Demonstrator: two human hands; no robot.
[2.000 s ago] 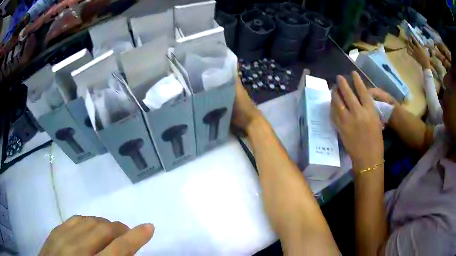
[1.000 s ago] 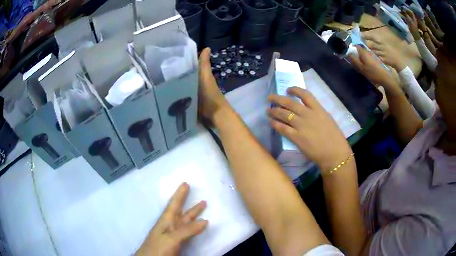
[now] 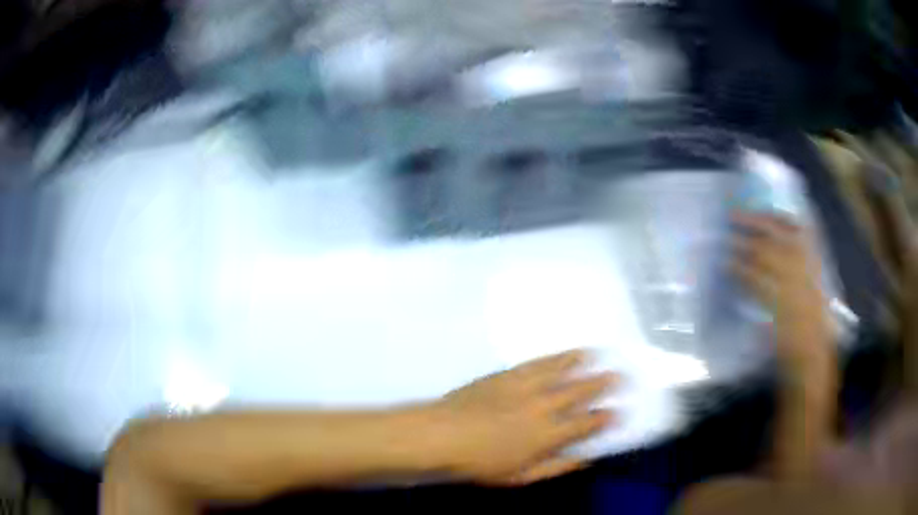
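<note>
The whole view is strongly blurred by motion. The grey-blue cartons point(image 3: 478, 196) stand in a group at the back of the white foam sheet point(image 3: 332, 302), with smeared whitish shapes over them. Their flaps and contents cannot be made out. My left hand point(image 3: 539, 414) lies low over the right front part of the sheet, fingers apart, with nothing seen in it. Its forearm crosses the bottom of the view from the left. It is apart from the cartons. My right hand is not in view.
At the right, another person's hand point(image 3: 780, 267) is on a blurred pale carton point(image 3: 770, 181) very near my sheet. That person's arm comes up from the lower right. More blurred arms are at the far right edge.
The view has swung left, so the cartons appear further right. My left hand has reached rightward across the sheet's front. My right hand, earlier beside the rightmost carton, has gone from view.
</note>
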